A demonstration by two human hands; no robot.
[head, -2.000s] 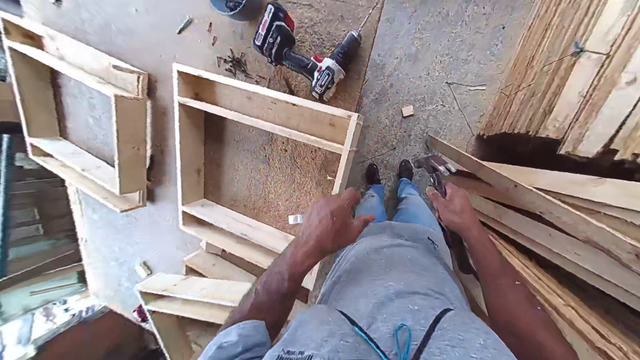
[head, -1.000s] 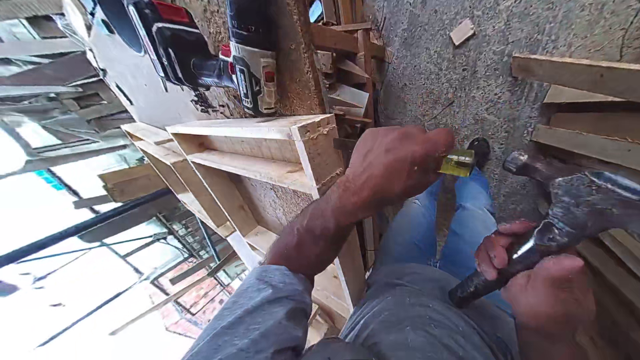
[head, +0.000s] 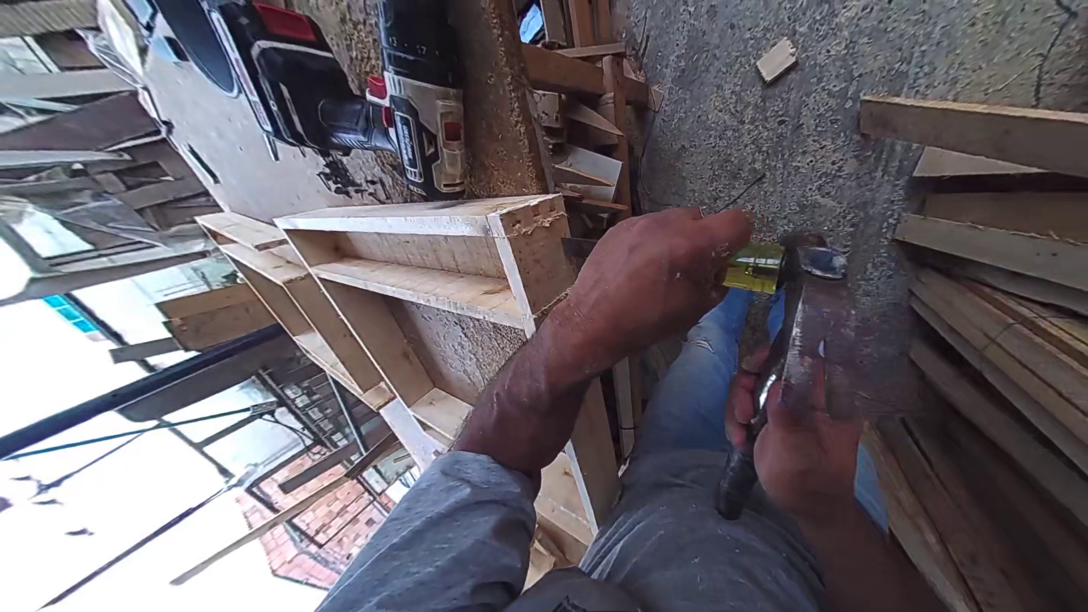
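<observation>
My left hand (head: 654,263) is closed around a tool with a clear yellow handle (head: 755,268), which looks like a chisel. A dark flat blade (head: 580,247) shows on the hand's other side, by the corner of a wooden frame (head: 531,229); whether it touches the wood I cannot tell. My right hand (head: 803,450) grips a hammer (head: 786,374) by its dark handle. The blurred hammer head lies at the butt of the yellow handle; contact is unclear. The pale wooden frame has an inner slat parallel to its end board.
A cordless drill (head: 425,127) lies beyond the frame. Another wooden frame (head: 263,263) stands to its left. Stacked boards (head: 1003,246) line the right side, offcuts (head: 591,161) lie past the corner, and a small wood block (head: 777,61) rests on the concrete floor.
Since a second ago, the hammer has moved from right of the yellow handle up against or beside its end. The view is far closer to the frame than two seconds ago.
</observation>
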